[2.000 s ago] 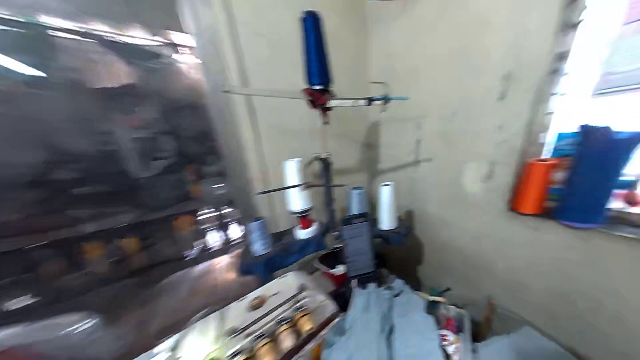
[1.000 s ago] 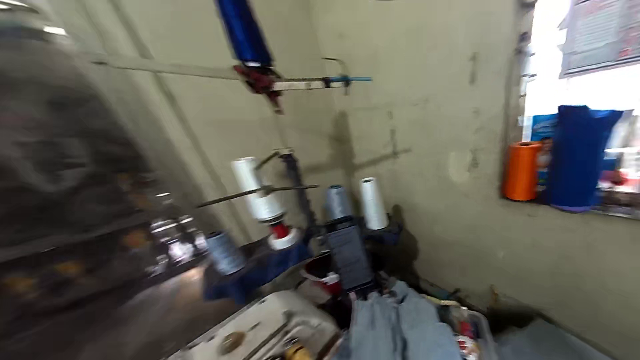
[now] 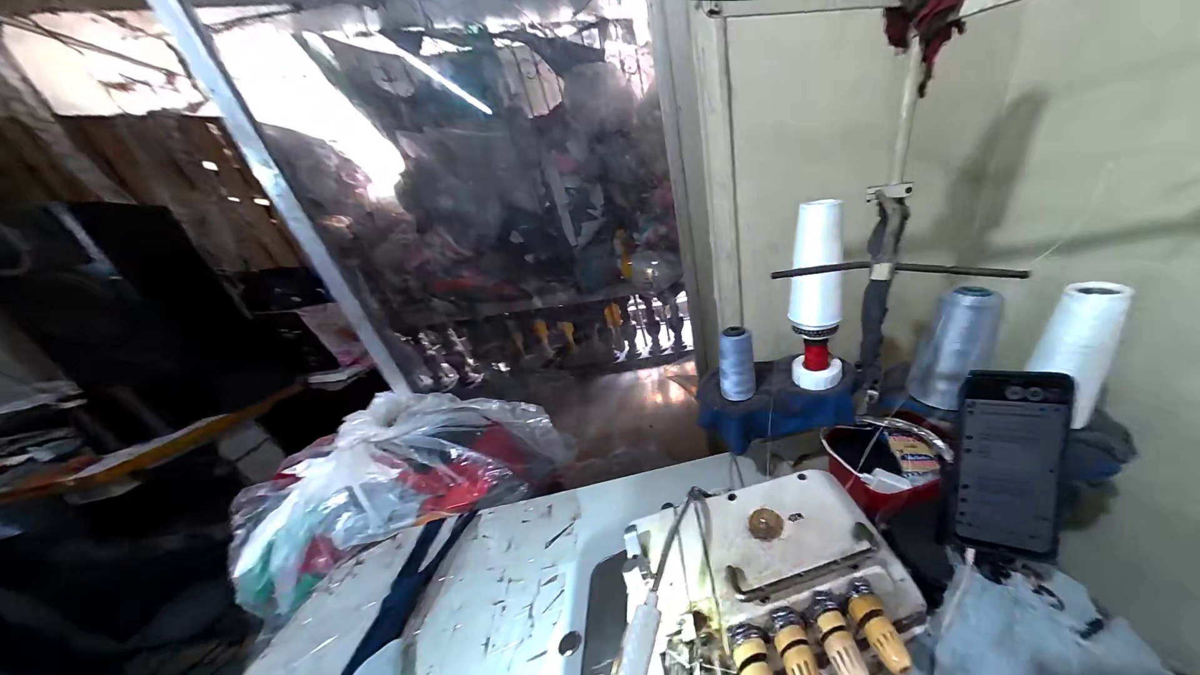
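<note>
Neither of my hands shows in the head view. Low in the middle stands a white overlock sewing machine (image 3: pixel 797 525), its tan thread tension knobs (image 3: pixel 839 633) in a row along the front. A dark blue fabric strip (image 3: pixel 408 581) lies across the worn white table (image 3: pixel 511 562). Behind the machine, a white thread cone (image 3: pixel 816 267), a small light blue spool (image 3: pixel 737 364), a grey-blue cone (image 3: pixel 954 347) and another white cone (image 3: pixel 1083 337) stand around the thread stand. A smartphone (image 3: pixel 1011 464) is propped upright at the right, above light blue fabric (image 3: pixel 1041 623).
A clear plastic bag of coloured cloth (image 3: pixel 403 487) sits at the table's back left edge. A red container (image 3: pixel 877 478) with small items stands behind the machine. A metal post (image 3: pixel 281 197) slants at the left. The thread stand's rod (image 3: pixel 900 272) crosses before the wall.
The view has swung left: the window and the orange and blue cones are out of view, and the plastic bag has come into view.
</note>
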